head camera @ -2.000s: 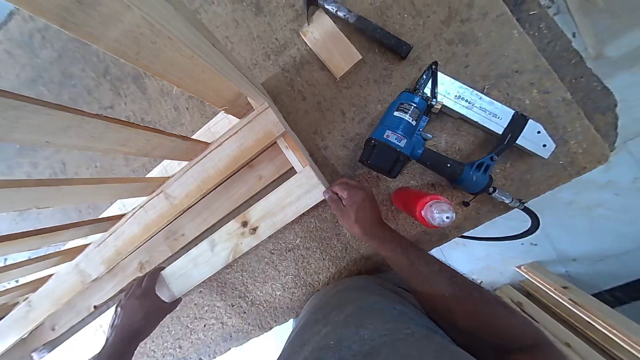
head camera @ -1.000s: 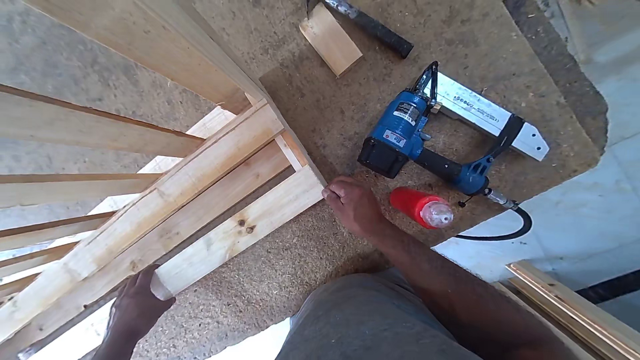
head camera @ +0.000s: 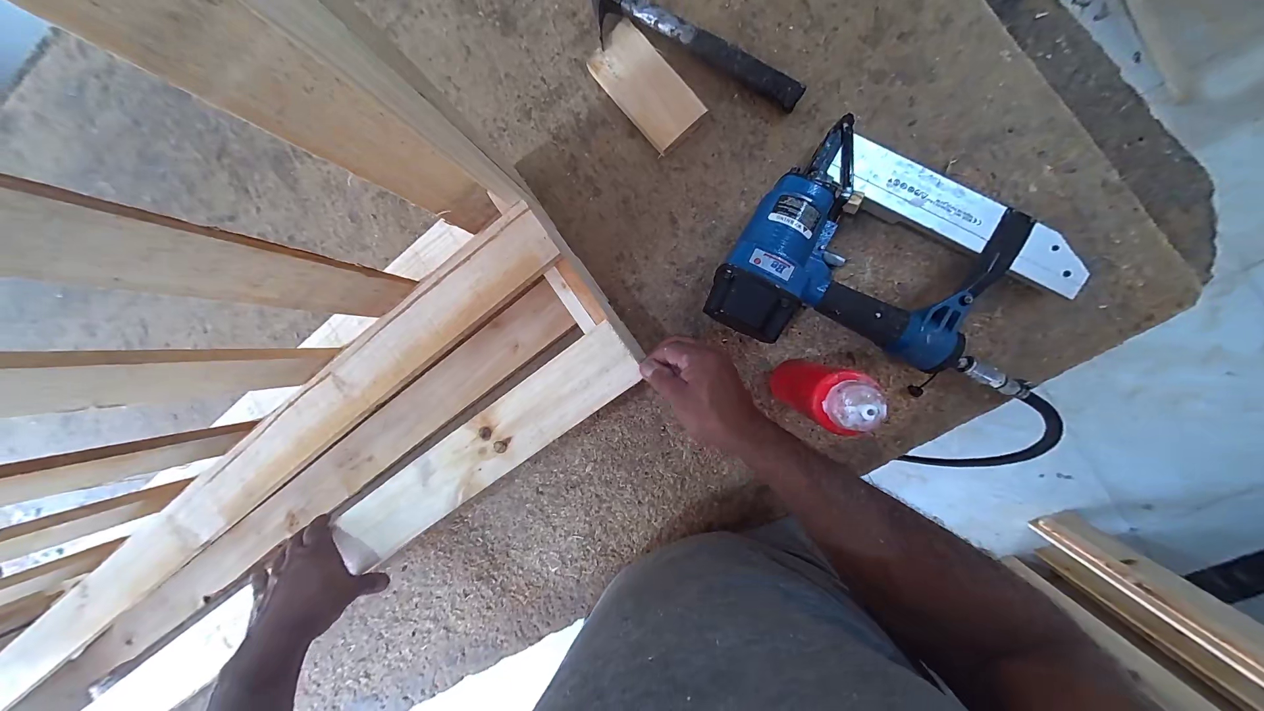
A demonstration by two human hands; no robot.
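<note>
A short knotty wooden board (head camera: 494, 444) lies slantwise along the near edge of a slatted wooden frame (head camera: 365, 380). At its lower left end is my left hand (head camera: 311, 578), thumb spread and fingers against the wood. My right hand (head camera: 696, 390) has curled fingers touching the board's other end at the frame's corner; whether they pinch it is hard to tell. A blue pneumatic nailer (head camera: 790, 247) with a metal magazine rests on its side to the right of the frame. Just right of my right hand lies a red bottle (head camera: 825, 395) with a clear tip.
A hammer (head camera: 721, 54) lies beside a small wood offcut (head camera: 647, 89) at the top of the worn particle board (head camera: 1066, 217). From the nailer a black air hose (head camera: 1047, 434) curves away. Long wooden strips (head camera: 1145, 592) lie at lower right. Several slats (head camera: 178, 247) extend left.
</note>
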